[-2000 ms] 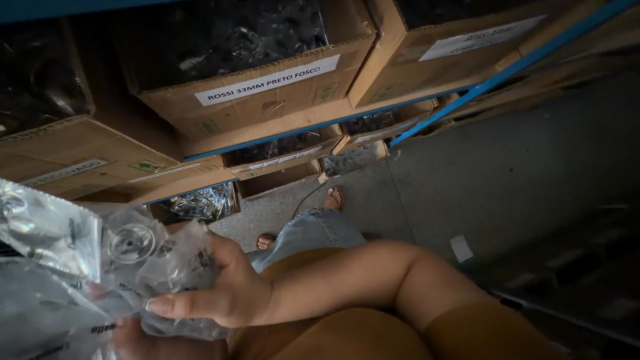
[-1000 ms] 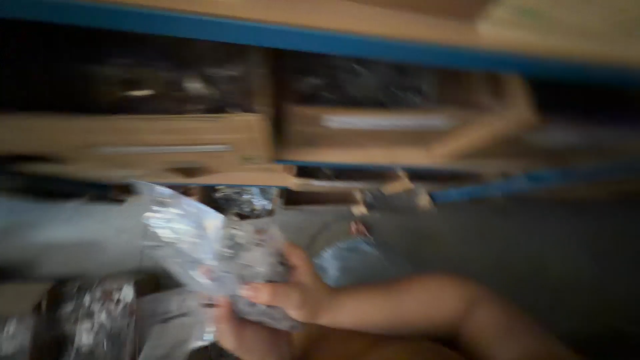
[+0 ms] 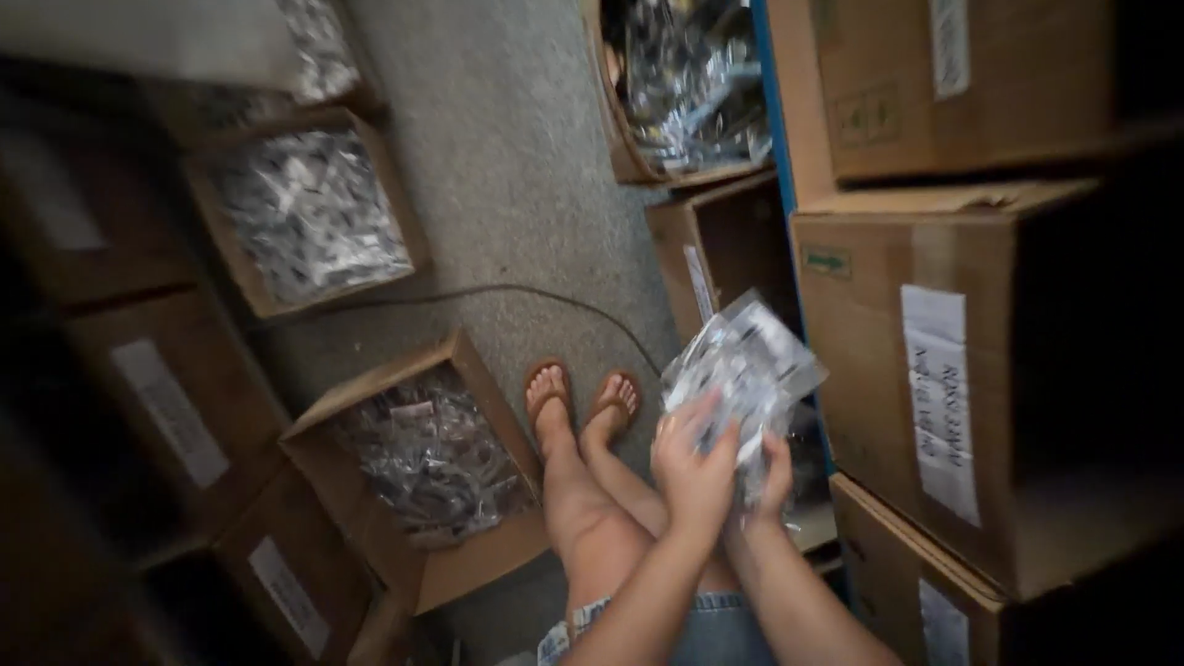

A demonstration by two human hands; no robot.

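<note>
Both my hands hold a bunch of clear plastic bags point(image 3: 754, 356) in front of my legs, to the right of my feet. My left hand point(image 3: 694, 462) grips the bags from the left side, its fingers over the plastic. On the right side my right hand point(image 3: 772, 481) closes round the lower part of the bunch. The bags are shiny and have dark marks or small contents that blur hides. Below the hands are my knees and denim shorts.
Open cardboard boxes of bagged items stand on the floor at left point(image 3: 421, 277) and lower left point(image 3: 476, 370). Another box point(image 3: 629, 162) is at the top right. Labelled cartons point(image 3: 860, 351) line a blue-edged shelf point(image 3: 786, 139). A dark cable point(image 3: 518, 289) crosses the concrete floor.
The view has turned strongly, from the shelf boxes to the floor and boxes on both sides. The bags have stayed in my hands throughout.
</note>
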